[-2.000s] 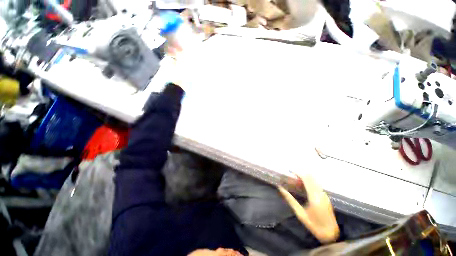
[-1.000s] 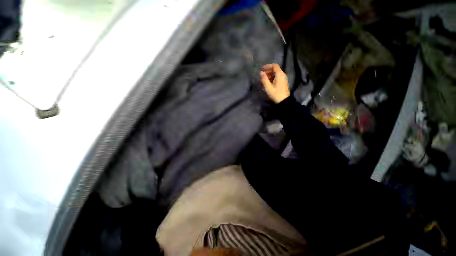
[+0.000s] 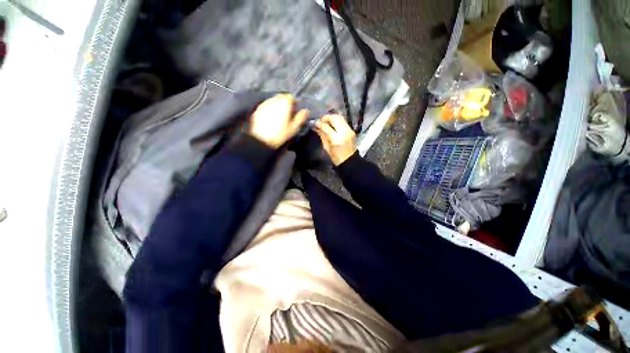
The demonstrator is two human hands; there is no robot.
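Note:
The grey garment (image 3: 162, 155) lies bunched over the lap, with its smoother grey side up and a mottled grey part beyond it. My left hand (image 3: 275, 120) is closed on its edge, fingers pointing right. My right hand (image 3: 336, 138) is just to the right, thumb and fingertips pinched on the same edge. A small pale spot shows between the fingertips; it is too small to make out. The fingertips of the two hands are nearly touching.
The white table (image 3: 27, 152) with its ruler-like edge is at the left. A black strap (image 3: 338, 58) hangs over mottled cloth (image 3: 255, 41) beyond my hands. A blue basket (image 3: 445, 172), plastic bags (image 3: 466, 103) and dark cloth (image 3: 594, 214) are at the right.
The view has turned from the table down to the lap. My left hand has come in beside my right hand at the garment's edge. My right hand now pinches the cloth.

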